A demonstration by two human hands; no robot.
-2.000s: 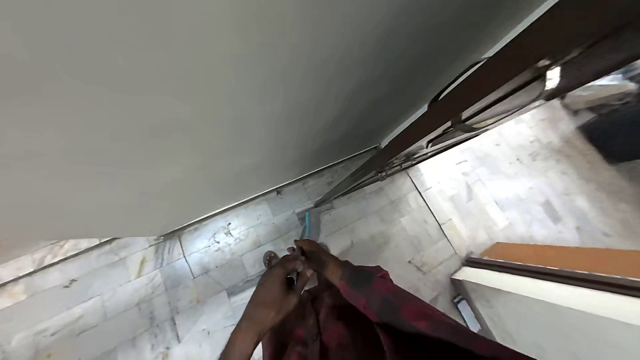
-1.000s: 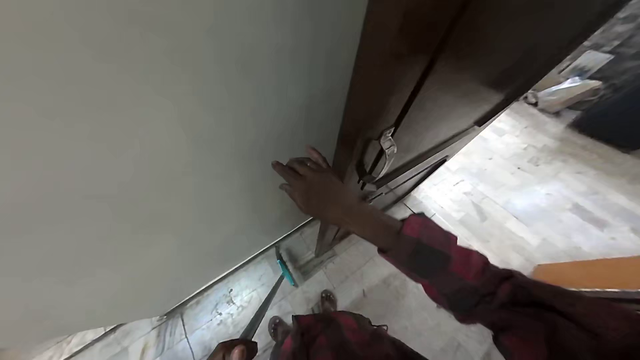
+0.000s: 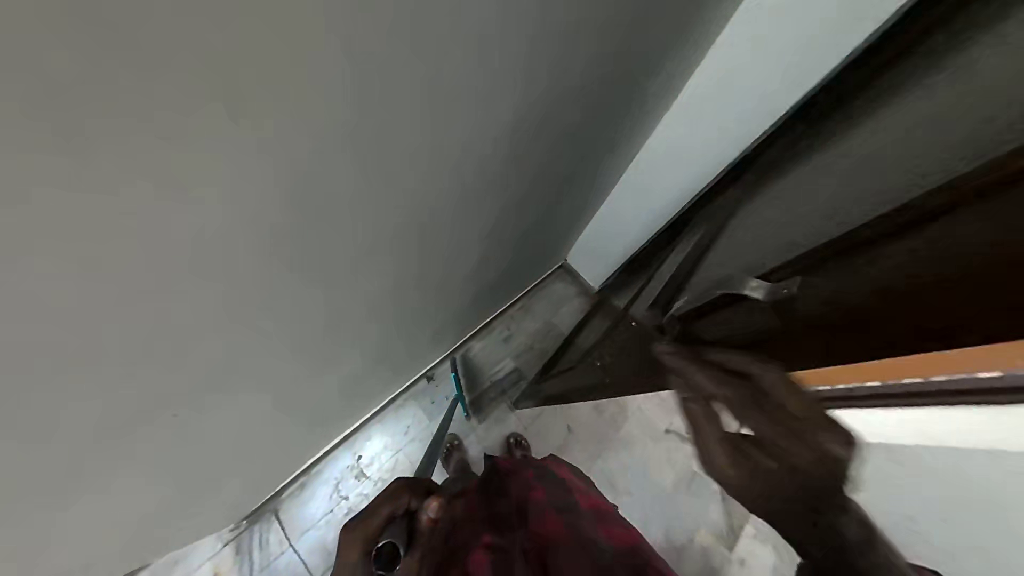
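Observation:
My left hand (image 3: 392, 520), low in the frame, is wrapped around the grey pole (image 3: 438, 438) of a floor squeegee or wiper. Its teal head (image 3: 458, 388) rests on the marble-look floor beside the foot of the wall. At the right, my right hand (image 3: 752, 424) is blurred, with fingers spread and nothing in it, close to a dark brown door (image 3: 904, 296). A metal door handle (image 3: 768, 288) shows just above that hand. Both feet stand just behind the squeegee head.
A tall pale wall (image 3: 320, 200) fills the left and meets a lighter wall strip (image 3: 720, 120) at a corner. Toward the right lie an orange-brown edge (image 3: 920, 364) and a white wall (image 3: 936, 464). Marble-look floor (image 3: 624, 448) extends around the feet.
My right hand has moved from beside the wall and door edge to the right. The door has swung, its lower edge now nearer the feet. The view has shifted strongly.

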